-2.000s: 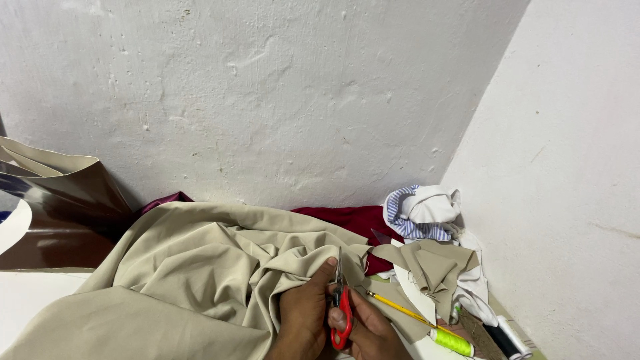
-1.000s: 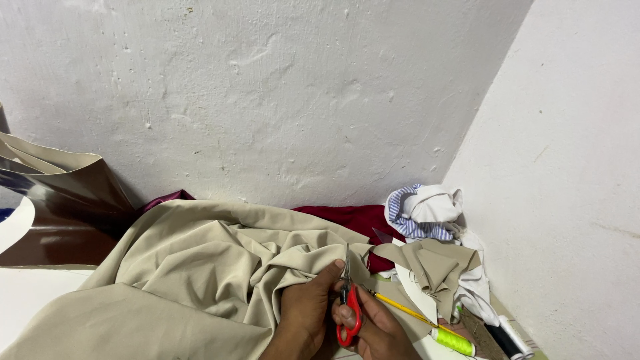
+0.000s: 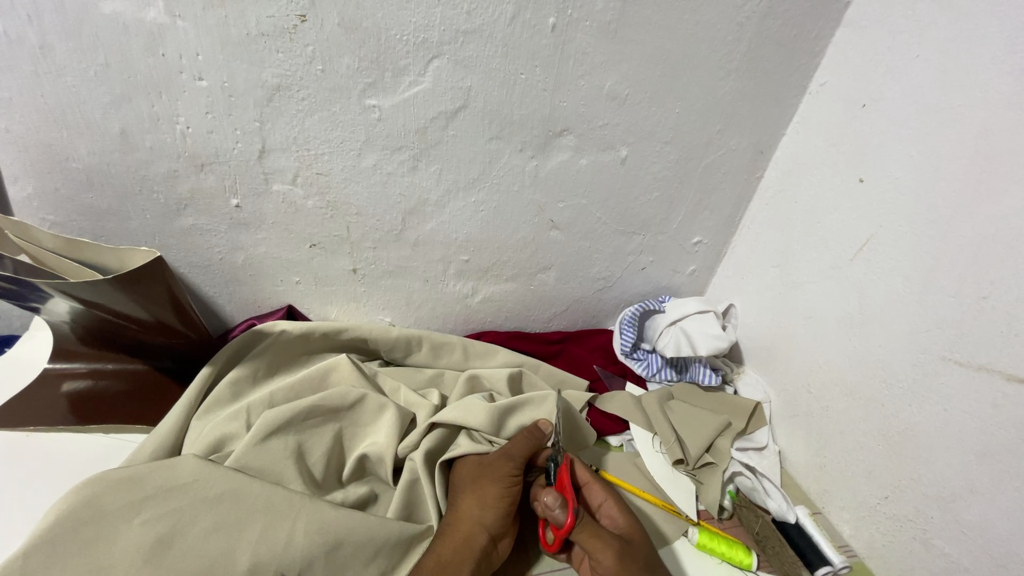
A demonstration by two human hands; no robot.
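A large beige cloth [image 3: 304,432] lies in loose folds across the table. My left hand [image 3: 492,488] pinches its right edge between thumb and fingers. Close beside it, my right hand [image 3: 596,520] grips small scissors with red handles [image 3: 562,512], their blades pointing up against the cloth edge near my left thumb. Whether the blades are apart is hard to tell. A yellow pencil [image 3: 644,490] lies to the right of my right hand, its near end by my fingers.
At right are beige scraps [image 3: 692,424], a striped and white cloth bundle [image 3: 680,340], a neon-yellow thread spool [image 3: 722,548], and black [image 3: 802,548] and white [image 3: 824,540] spools. Dark red cloth [image 3: 552,352] lies behind. A glossy brown sheet [image 3: 112,344] stands at left by the wall.
The scissors and my right hand have shifted slightly against the cloth edge. My left hand still holds the cloth in nearly the same place.
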